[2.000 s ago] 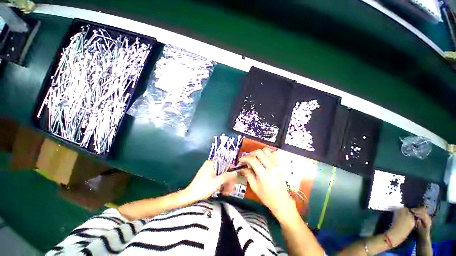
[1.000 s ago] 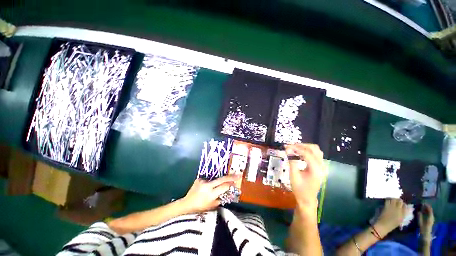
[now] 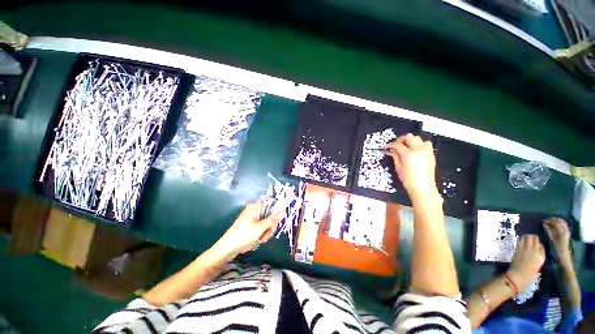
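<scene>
My right hand (image 3: 412, 163) is over the middle small black tray and pinches thin dark tweezers (image 3: 383, 149), their tip at the small white parts (image 3: 377, 171). My left hand (image 3: 253, 225) is at the loose bundle of thin white pieces (image 3: 287, 210), its fingers around some of them. The jig (image 3: 309, 225), a narrow silvery-white block with dark spots, lies at the left end of the orange mat (image 3: 346, 256). A pale block (image 3: 338, 214) and a white perforated plate (image 3: 366, 222) lie beside it. Thin strands lie at the plate's lower edge.
A large black tray (image 3: 47, 189) heaped with white pieces stands at left, a clear plastic bag (image 3: 212, 134) beside it. Small trays hold purplish specks (image 3: 320, 165) and a few bits (image 3: 450, 188). A crumpled bag (image 3: 528, 175) and another person's hands (image 3: 527, 258) are at right.
My right hand has moved from the perforated plate up to the middle small tray. My left hand has left the jig's lower end and moved left to the white bundle.
</scene>
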